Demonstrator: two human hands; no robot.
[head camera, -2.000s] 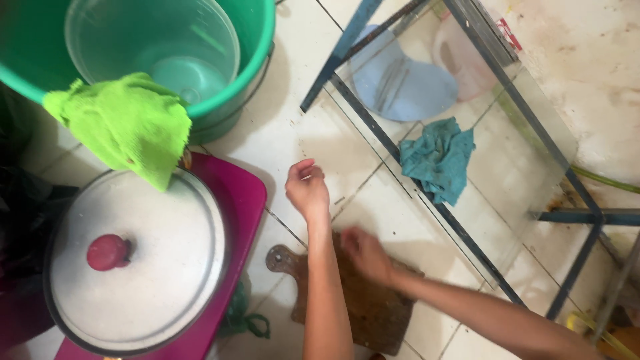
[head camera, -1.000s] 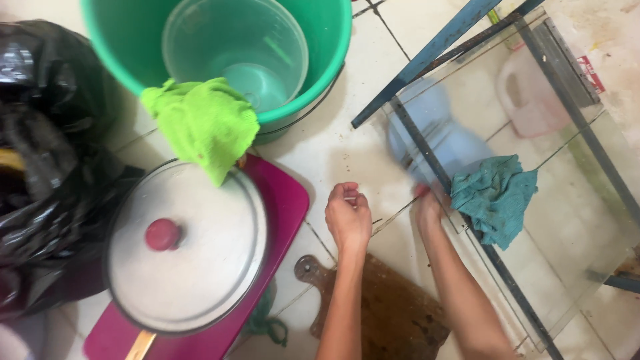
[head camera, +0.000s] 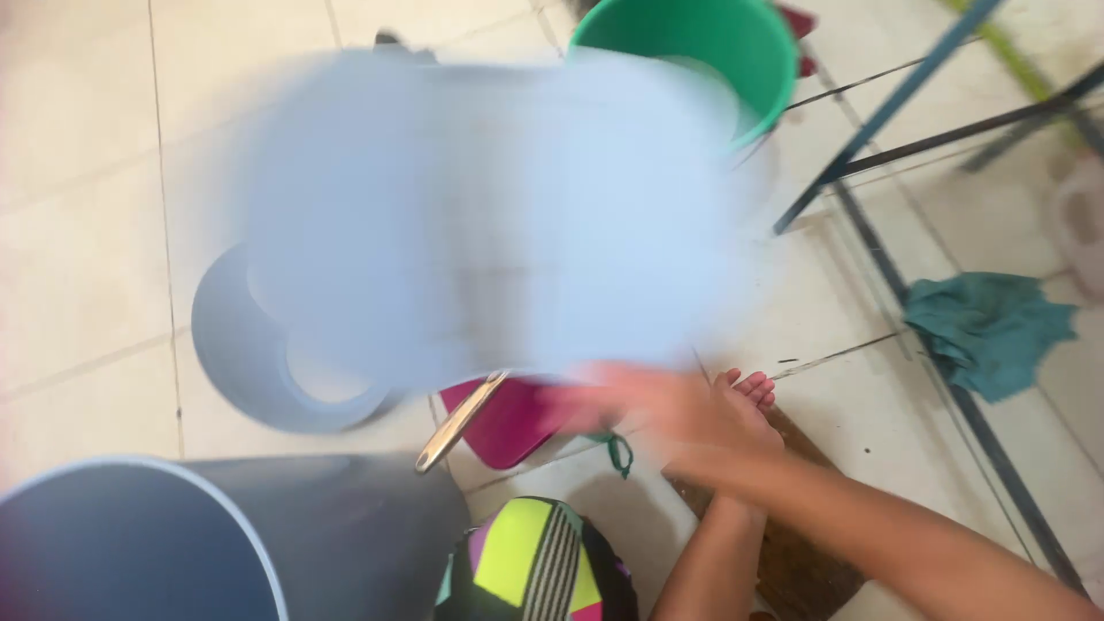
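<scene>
My right hand (head camera: 634, 401), blurred, reaches across my left forearm and grips the lower edge of a broad light blue plastic piece (head camera: 638, 224). This piece is raised and blurred, and its exact kind cannot be told. Under my right arm, my left hand (head camera: 750, 405) is palm up with fingers loosely spread, holding nothing visible. A brown wooden board (head camera: 806, 552) lies beneath my arms. From behind the blue piece a gold-coloured handle (head camera: 461, 423) sticks out over a magenta plastic surface (head camera: 509, 431). The pot lid is hidden.
A blue-grey bin (head camera: 345, 517) lies on its side at lower left, near a blue-grey plastic ring (head camera: 233, 345) on the tiles. Behind stands a green bucket (head camera: 690, 26). At right are a metal-framed glass table (head camera: 888, 267) and a teal cloth (head camera: 992, 332). My patterned-clothed knee (head camera: 535, 561) shows below.
The view has swung left. My right hand has moved leftward across my left arm, with the light blue piece lifted from beneath the glass. The bin and ring have come into view.
</scene>
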